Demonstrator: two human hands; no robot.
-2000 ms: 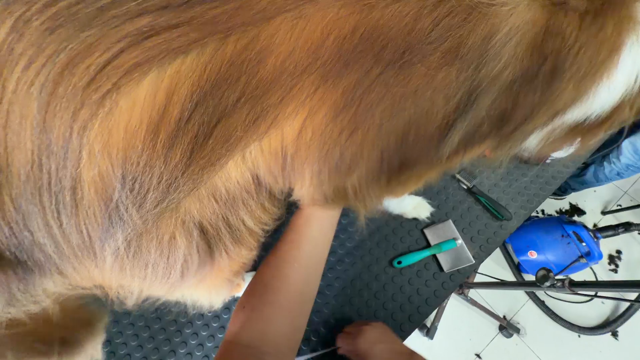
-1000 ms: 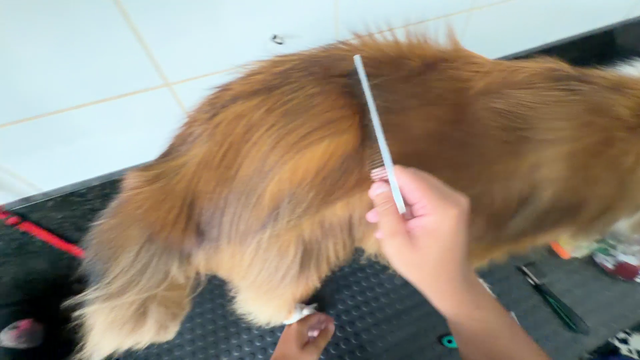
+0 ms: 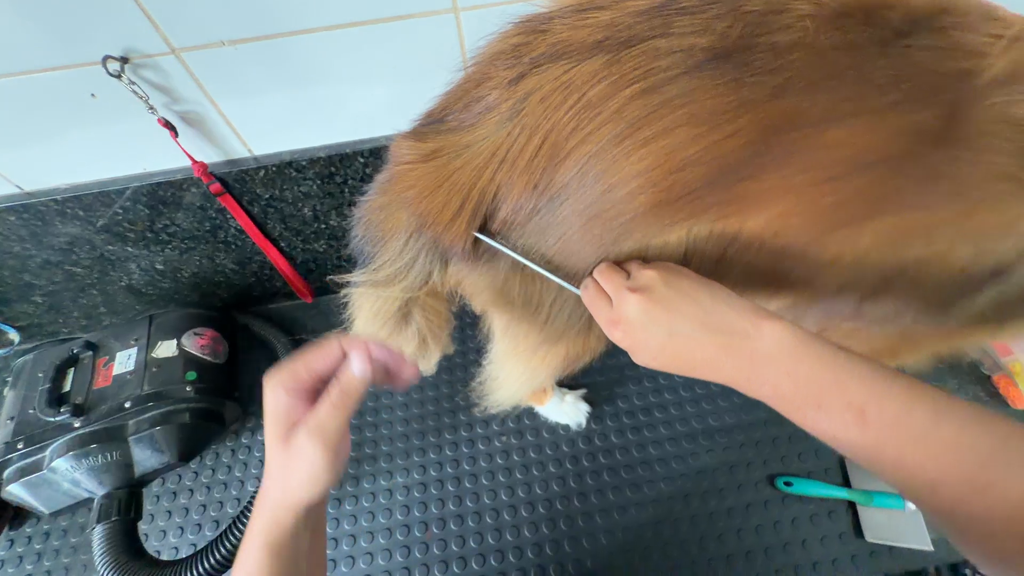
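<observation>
A long-haired brown dog [image 3: 720, 144] stands on a black studded rubber mat [image 3: 448, 496], its head out of view. My right hand [image 3: 660, 316] grips a thin metal grooming comb [image 3: 528, 262] against the fur of the dog's hindquarter; the comb's teeth are hidden in the coat. My left hand [image 3: 320, 408] is raised over the mat near the fluffy tan fur of the rear, fingers bent and a little blurred, with nothing seen in it. Below the dog's thigh, a white hind paw [image 3: 564, 406] rests on the mat.
A black pet dryer [image 3: 128, 400] with a ribbed hose [image 3: 216, 552] is at the left. A red strap [image 3: 252, 228] hangs from a wall hook [image 3: 116, 68] over dark granite. A teal-handled slicker brush [image 3: 840, 492] lies under my right forearm. White tiles cover the wall.
The comb, held upright over the dog's back a second ago, is now low against the hindquarter. My left hand has left the area of the hind paw. The view has swung toward the dog's rear.
</observation>
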